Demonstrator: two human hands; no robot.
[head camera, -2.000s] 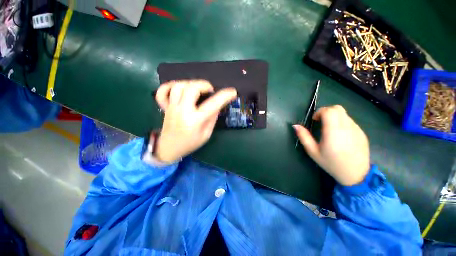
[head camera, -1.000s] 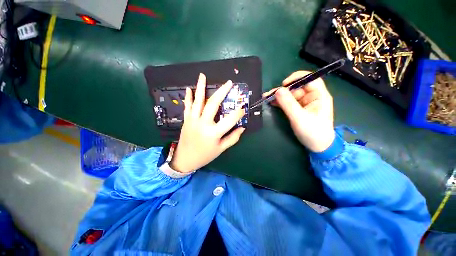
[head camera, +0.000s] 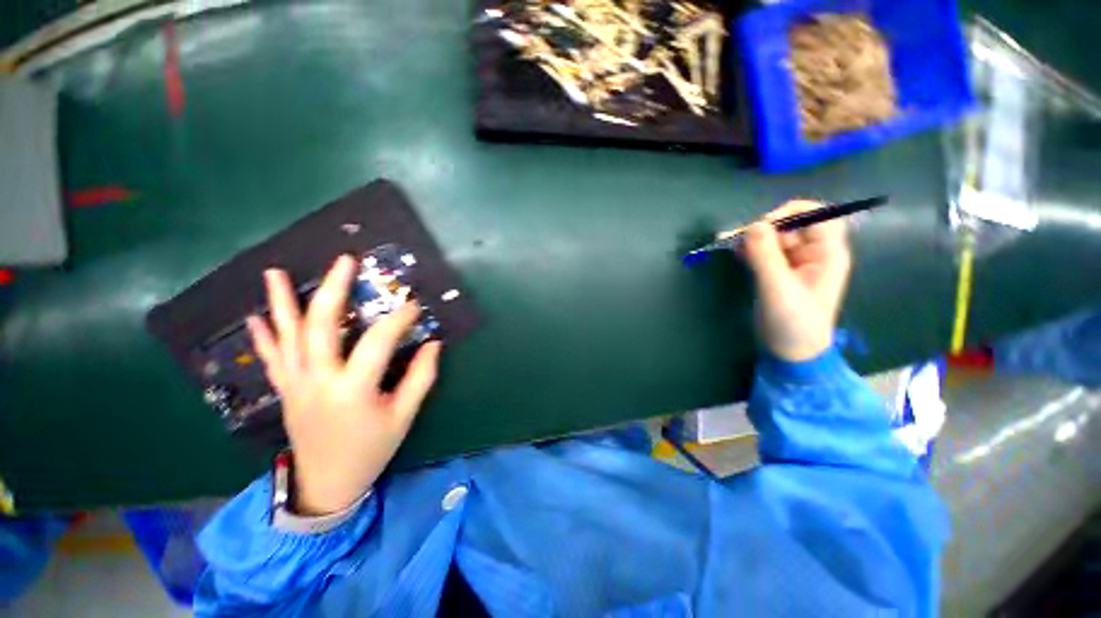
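A black pad (head camera: 278, 251) lies on the green mat at the left, under an open phone frame (head camera: 248, 373). The phone's circuit board (head camera: 382, 285) shows blue and silver at its upper right end. My left hand (head camera: 337, 389) lies spread over the phone with its fingertips on it. My right hand (head camera: 799, 275) holds dark tweezers (head camera: 833, 213) well to the right of the pad. The tweezers' tips are over the mat at a small blue scrap (head camera: 695, 257); whether they grip it cannot be told.
A black tray (head camera: 604, 129) with gold strips stands at the top middle. A blue bin (head camera: 763, 91) with brown parts adjoins it. A clear plastic bag (head camera: 1005, 139) lies at the far right. A grey box (head camera: 29, 175) stands at the left. A blue sleeve (head camera: 1056, 349) shows at the right edge.
The view has swung to the right. My right hand has moved the tweezers away from the phone to the blue scrap on the mat. My left hand has stayed on the phone.
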